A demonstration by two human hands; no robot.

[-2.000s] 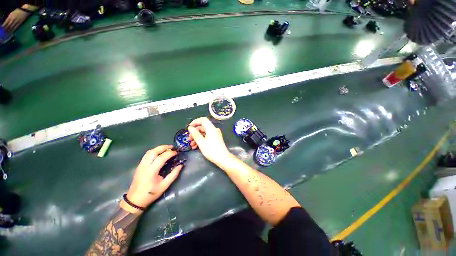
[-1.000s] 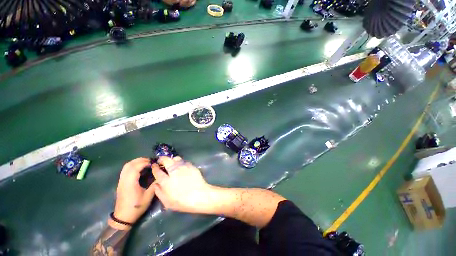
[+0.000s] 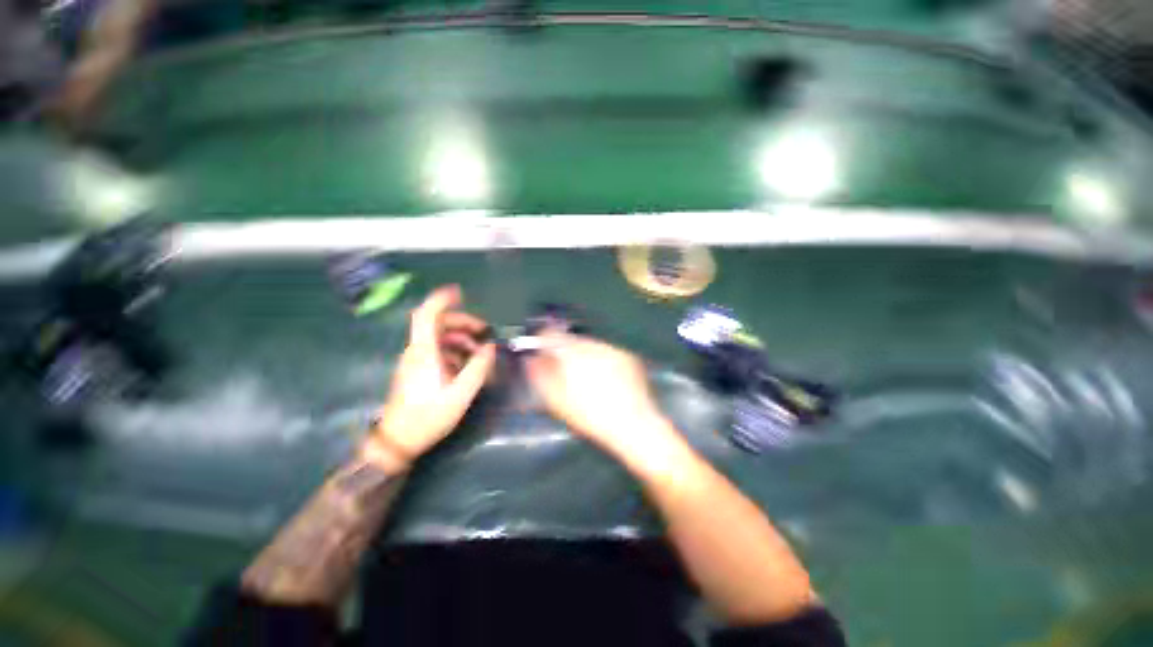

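The view is strongly blurred. My left hand (image 3: pixel 433 379) is over the dark green bench covering, its fingers partly curled and its thumb pointing right. My right hand (image 3: pixel 592 382) is just right of it, fingertips pointing left. A dark unit (image 3: pixel 554 316) shows behind the right fingertips. A small pale streak and dark bits lie between the hands; whether either hand grips them is unclear. A pale yellow ring (image 3: pixel 666 269) with dark contents is beyond my right hand. A joined unit (image 3: pixel 740 369) with two bluish discs lies right of my right hand.
A blue disc unit (image 3: pixel 359 271) with a green block (image 3: pixel 382 293) is beyond my left hand. A dark cluster (image 3: pixel 101 316) stands far left. A pale rail (image 3: pixel 860 229) crosses behind. Beyond it, a dark item (image 3: pixel 771 78) sits on the green strip. Another person's arm (image 3: pixel 99 53) shows upper left.
The camera view has turned left and blurred; the far-left cluster has come into view. My hands, close together one second ago, are now slightly apart, with my left fingers more extended.
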